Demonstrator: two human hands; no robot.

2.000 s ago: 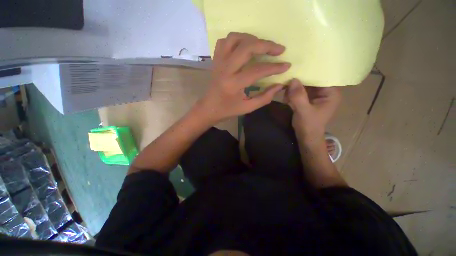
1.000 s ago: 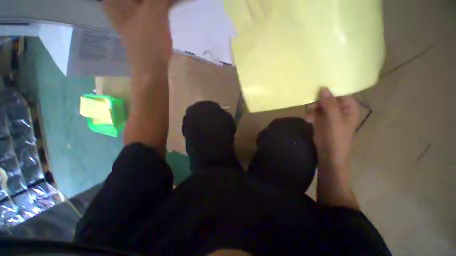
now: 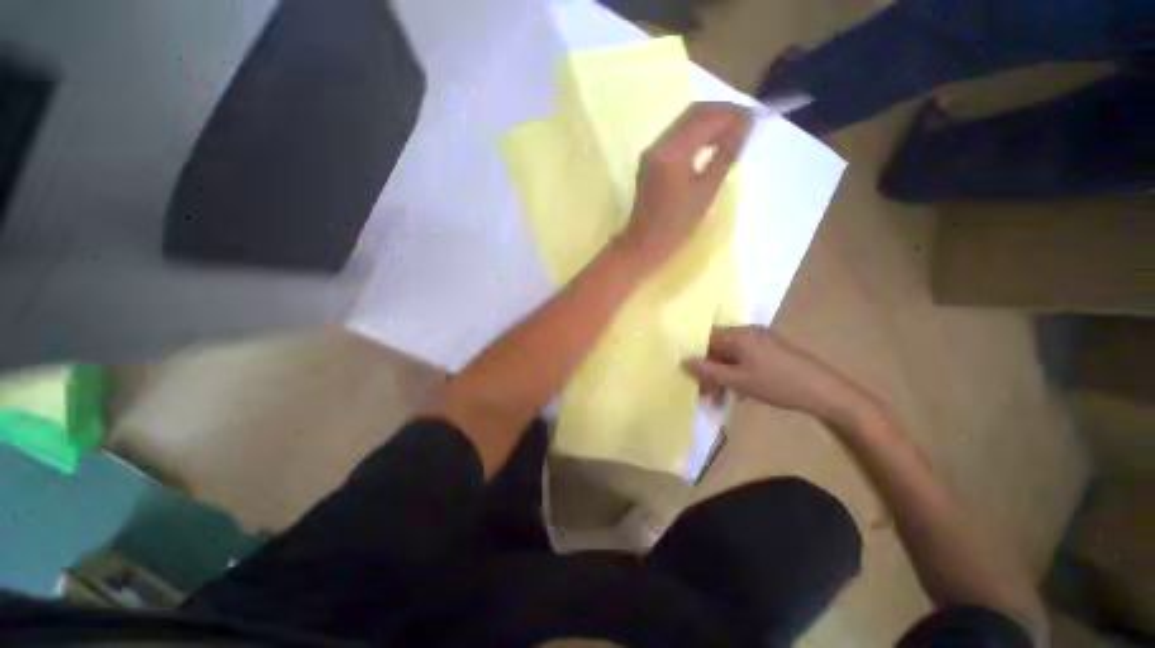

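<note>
Pale yellow sheets (image 3: 633,405) lie overlapping on a white carton (image 3: 437,260) in front of me. My left hand (image 3: 690,177) is over the upper part of the sheets, blurred, with fingers bent; a small pale spot shows at it, and I cannot tell whether it holds something. My right hand (image 3: 747,365) is at the right edge of the lower yellow sheet, fingers curled; whether it grips the sheet is unclear. A dark printed block picture (image 3: 304,139) shows on the carton surface at the upper left.
Another person's dark-clothed legs (image 3: 988,76) and dark shoes are at the upper right. A brown carton (image 3: 1039,253) stands below them. A green basket (image 3: 70,424) with yellow pieces is at the left edge. Brown cardboard (image 3: 241,424) covers part of the green floor (image 3: 190,513).
The view has swung towards the right, bringing another person's legs in. The yellow sheet held up by my right hand is now down on the carton. My left hand has moved from the upper left onto the sheets.
</note>
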